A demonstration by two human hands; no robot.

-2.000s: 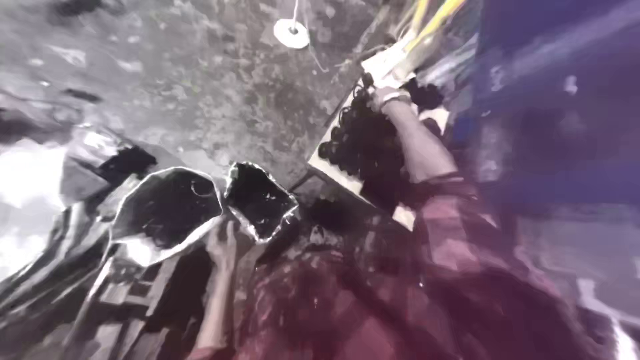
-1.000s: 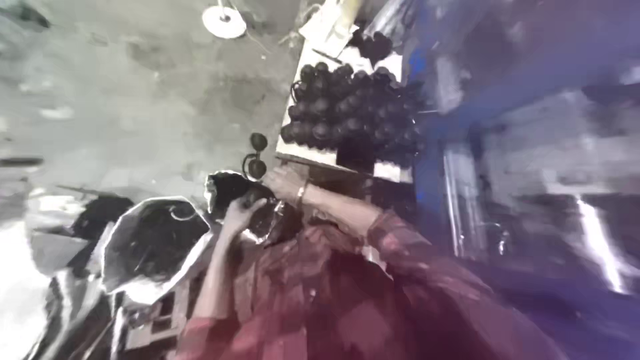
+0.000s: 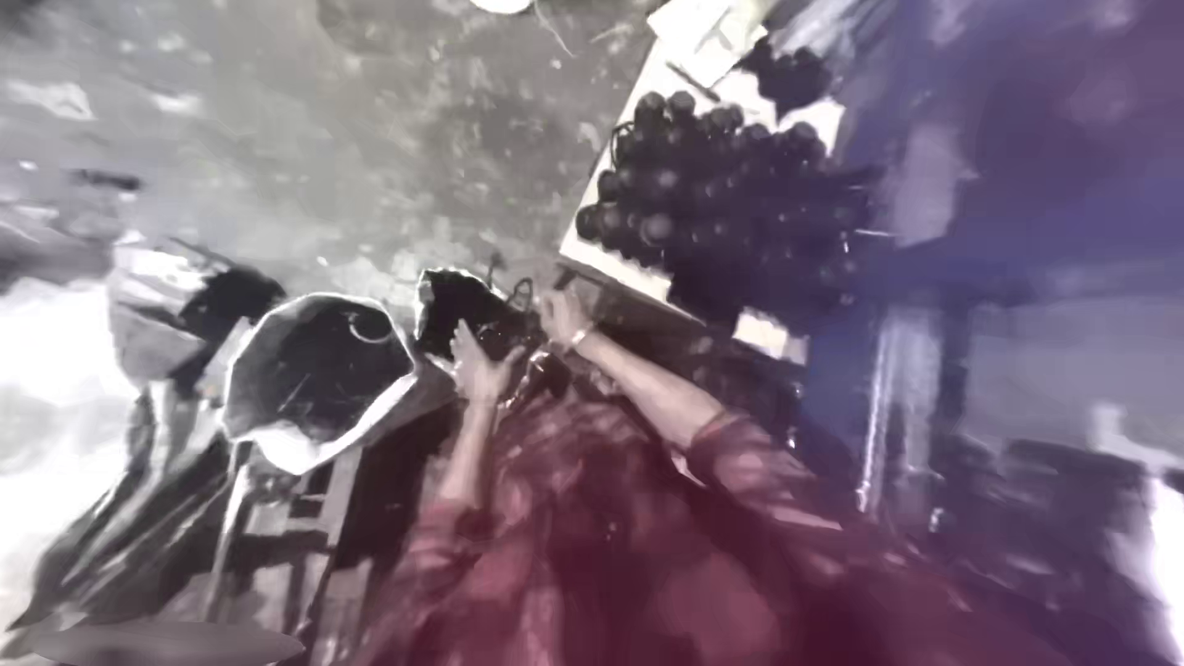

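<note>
My left hand [image 3: 481, 365], fingers and thumb spread, is at the near side of a small open bag [image 3: 453, 301] with a pale rim and dark inside. Just right of that bag is my right hand [image 3: 562, 319], its fingers bent near a thin dark loop [image 3: 522, 292]; blur hides whether it grips the loop. Many round dark pieces [image 3: 657, 227] lie heaped on a white-topped table [image 3: 610, 264], beyond and to the right of my right hand. Left of my left hand stands a larger open bag [image 3: 314, 370] with dark contents and a curved thin piece inside.
Pale sheets [image 3: 708, 42] lie at the table's far end beside another dark heap [image 3: 795, 79]. A wooden frame or stool [image 3: 314, 499] stands below the large bag. A grey round surface [image 3: 166, 643] shows at bottom left. A blue surface [image 3: 1036, 203] runs along the right.
My right hand went from the heap on the table to the small bag, where a dark piece with round ends showed beside it a second ago. My left hand's fingers have spread.
</note>
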